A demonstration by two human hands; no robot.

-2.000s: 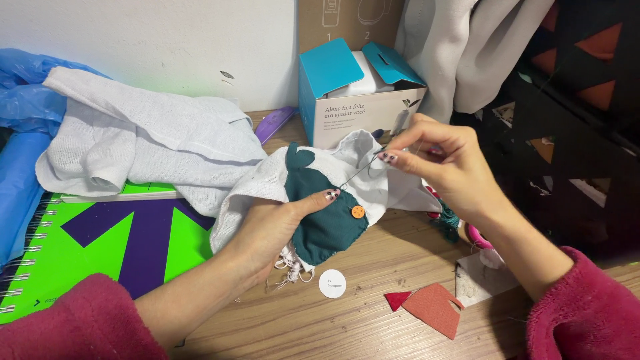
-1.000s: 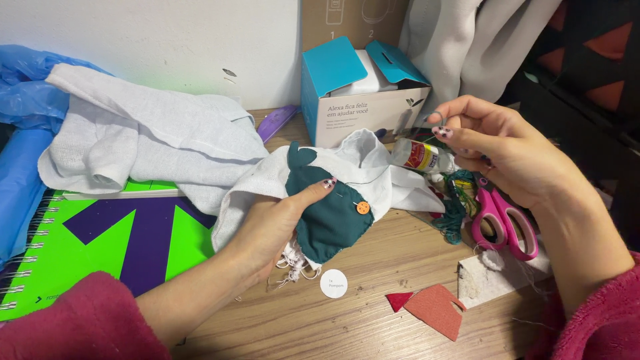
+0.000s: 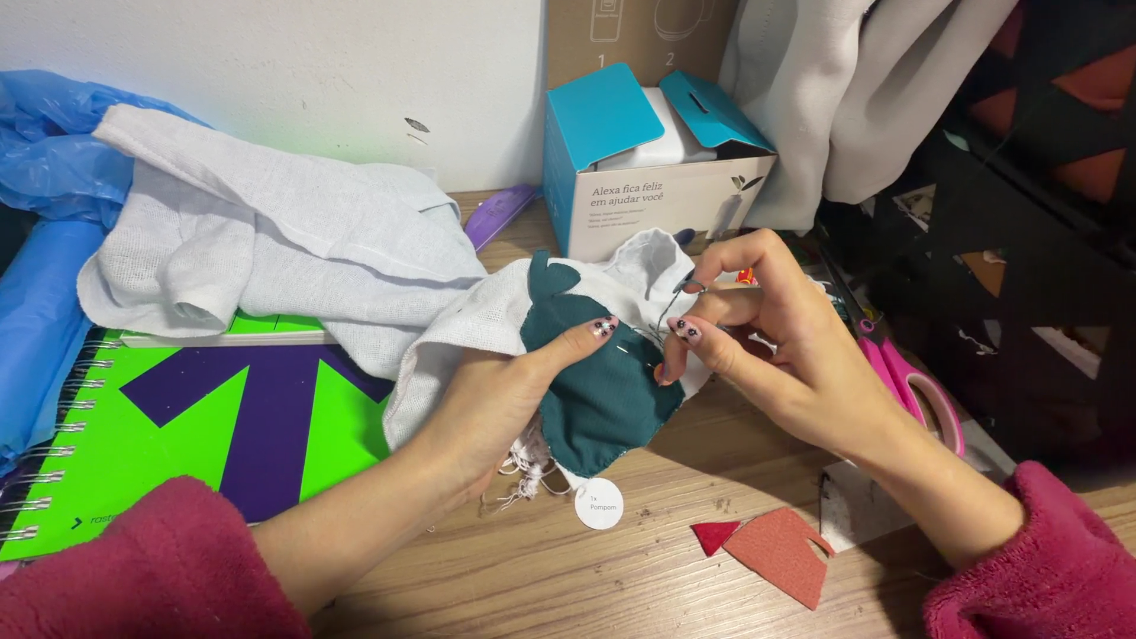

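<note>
My left hand [image 3: 497, 404] grips the white woven cloth [image 3: 453, 333] from beneath, its thumb pressed on a dark teal fabric patch [image 3: 612, 399] that lies on the cloth. Over the patch's right side, my right hand [image 3: 754, 328] pinches dark thread [image 3: 667, 311] between its fingers. A short silvery piece, perhaps a needle, shows on the patch between the two hands. The orange button is hidden from sight, near the right fingertips. Loose white threads [image 3: 528, 466] hang below the cloth.
A green and purple spiral notebook [image 3: 177, 444] lies at left under the cloth. Behind stands an open blue-flapped box [image 3: 657, 195]. Pink-handled scissors [image 3: 914, 390] are at right. Orange felt [image 3: 781, 555], a red felt triangle [image 3: 713, 535] and a round white tag [image 3: 599, 503] lie in front. Blue plastic [image 3: 53, 169] sits far left.
My right hand was away to the right of the patch a second ago and is back over it. The orange button, visible before, is now covered. My left hand keeps its hold.
</note>
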